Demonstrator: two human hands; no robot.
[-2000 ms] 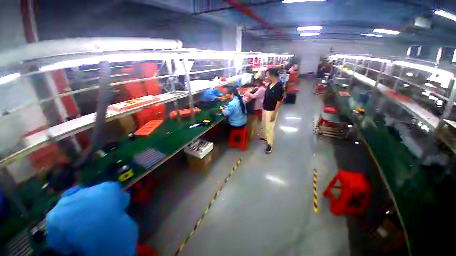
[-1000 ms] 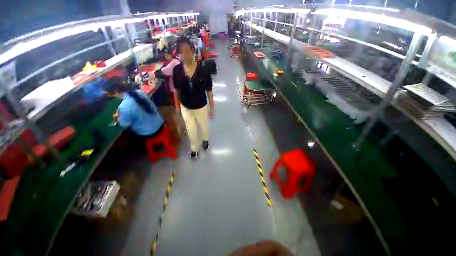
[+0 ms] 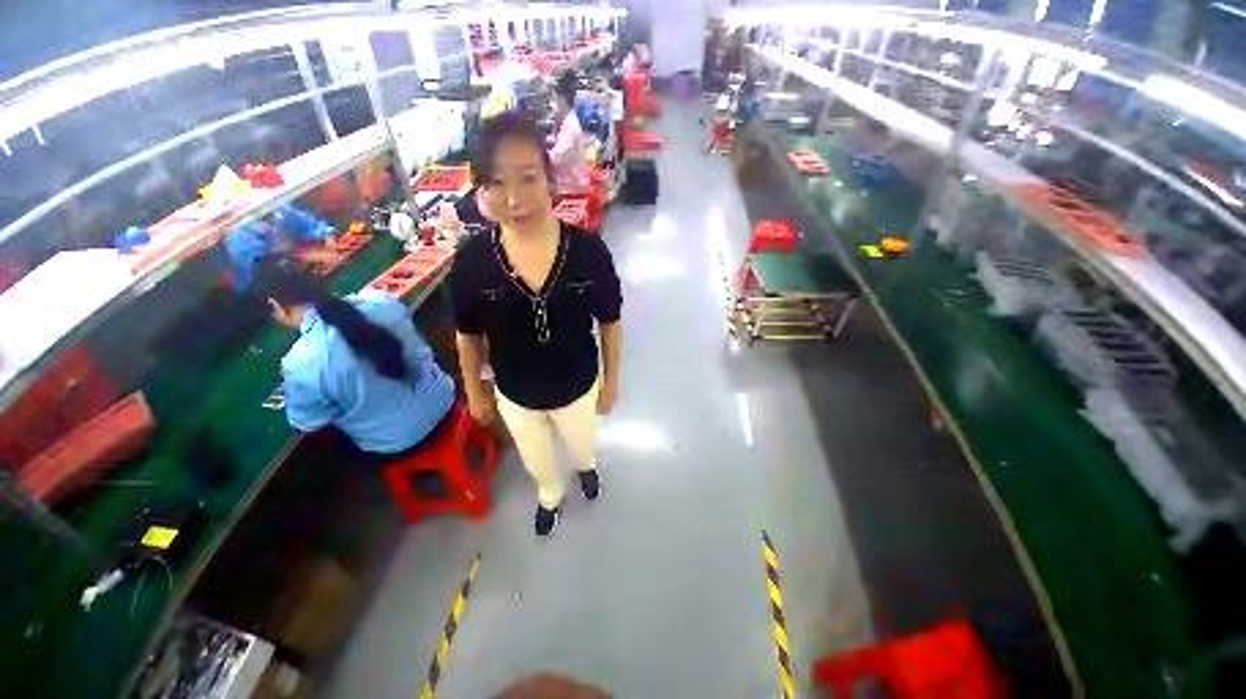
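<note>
A blurred, skin-toned rounded shape [image 3: 554, 687] is cut off by the bottom edge, perhaps part of one of my hands; I cannot tell which hand or whether it holds anything. No other part of my hands shows. Nearest at the lower left, a white-edged box [image 3: 205, 661] holds silvery parts beside the left bench. On that green bench [image 3: 68, 560] lies a black item with a yellow patch [image 3: 159, 537] and a thin cable. A red-orange tray [image 3: 89, 451] stands farther back.
A person in a black top [image 3: 544, 307] stands in the aisle, facing me. A worker in blue [image 3: 362, 366] sits on a red stool [image 3: 444, 471] at left. Another red stool [image 3: 929, 666] is at lower right. A metal-framed cart [image 3: 797, 294] stands along the right bench [image 3: 943, 355].
The view has turned and moved forward along the aisle. The standing person and seated blue worker appear nearer. The right red stool has shifted to the bottom edge.
</note>
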